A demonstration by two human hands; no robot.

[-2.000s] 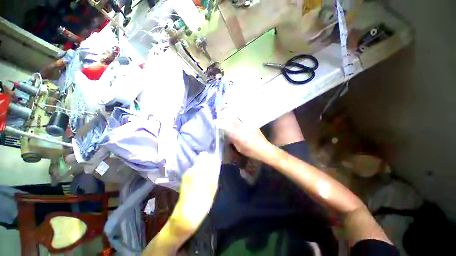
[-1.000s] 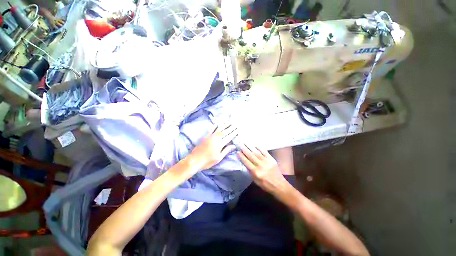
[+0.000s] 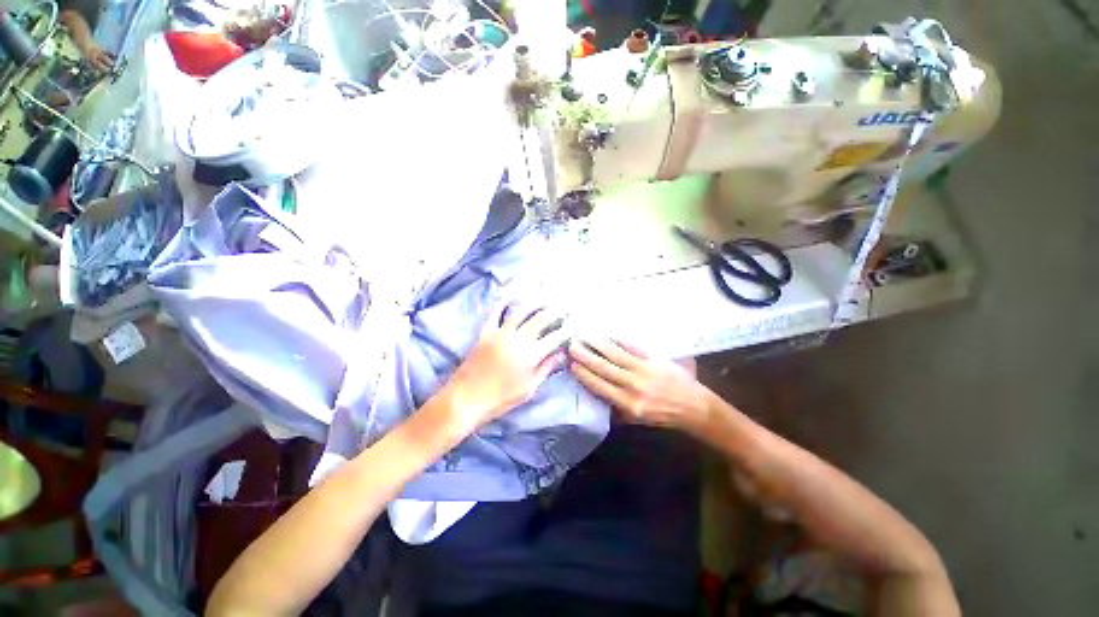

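A pale lavender-grey garment (image 3: 277, 325) lies bunched on the machine table left of the needle and drapes over the front edge onto the lap. My left hand (image 3: 512, 364) lies on the cloth, fingers bent at its edge. My right hand (image 3: 639, 383) is beside it, fingertips at the same edge, nearly touching the left fingers. The cream sewing machine (image 3: 771, 115) stands behind, its needle area (image 3: 564, 205) above the cloth and washed out by glare. A white piece (image 3: 432, 518) shows below the garment.
Black-handled scissors (image 3: 750, 271) lie right of the needle. A tape measure (image 3: 886, 205) hangs from the machine's right end. A box of cut strips (image 3: 121, 253), a round tub (image 3: 247, 121) and a red container (image 3: 205, 53) are at the left. Metal pieces (image 3: 910, 259) lie in the table's right recess.
Since two seconds ago the view has turned and the machine head has come into sight. Over the last second the hands stay at the cloth edge; the right hand is turned flatter, its forearm higher.
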